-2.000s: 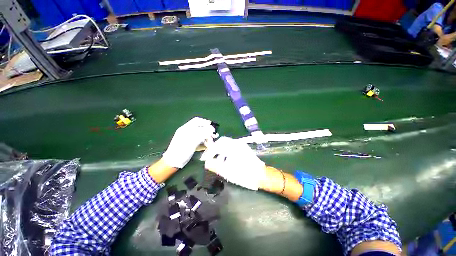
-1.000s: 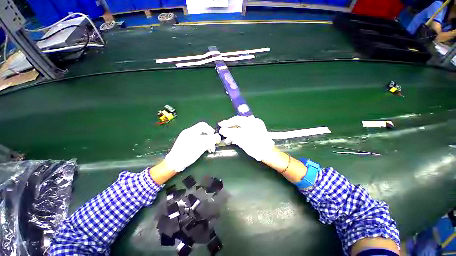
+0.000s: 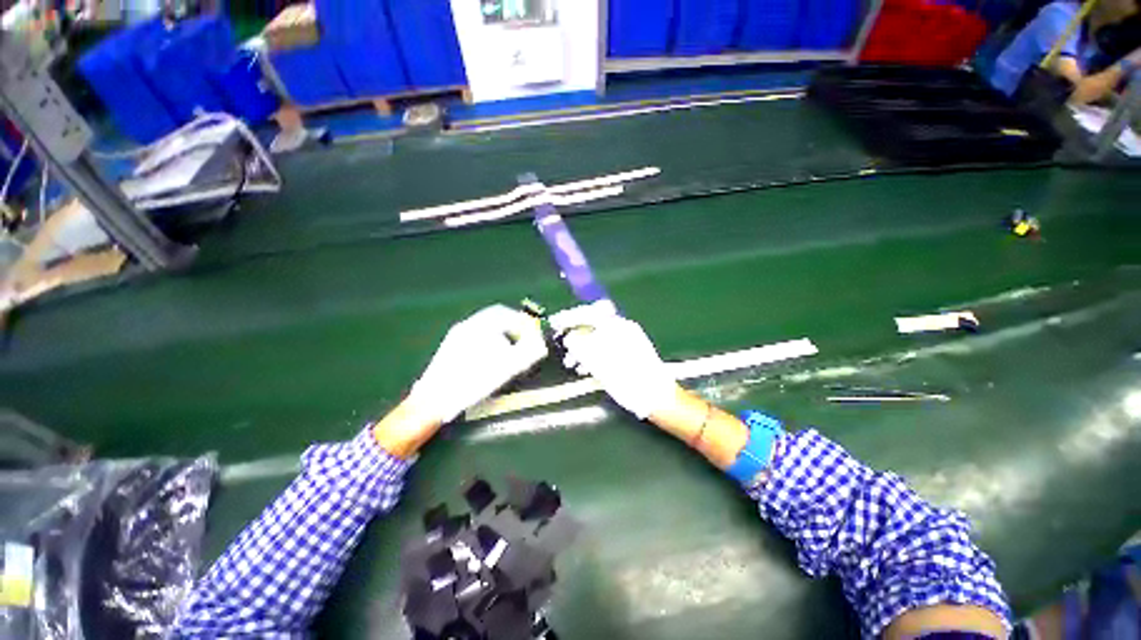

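My left hand (image 3: 482, 360), in a white glove, has its fingers closed on a circuit board that is mostly hidden; a yellowish bit shows between the fingers. My right hand (image 3: 619, 360), also gloved, is close to its right, fingertips pinched on a small dark piece (image 3: 558, 338), too small to identify surely. Another circuit board (image 3: 534, 308), dark and yellow, shows just beyond my left fingertips; whether it touches them I cannot tell. A loose pile of black pads (image 3: 482, 575), some with pale pieces, lies in front of me, below the hands.
A long cream strip (image 3: 745, 360) runs left to right behind my hands. A purple strip (image 3: 569, 260) crosses the belt. Tweezers (image 3: 888, 398), a short cream piece (image 3: 926, 324) and a board (image 3: 1024, 224) lie right. Plastic bag (image 3: 157, 531) at left; black tray (image 3: 932, 115) and a person's arm far right.
The view has tilted up. The board at left on the belt has moved right, up to my left fingertips; the far right board also moved right. My hands stay close together, fingertips slightly further apart.
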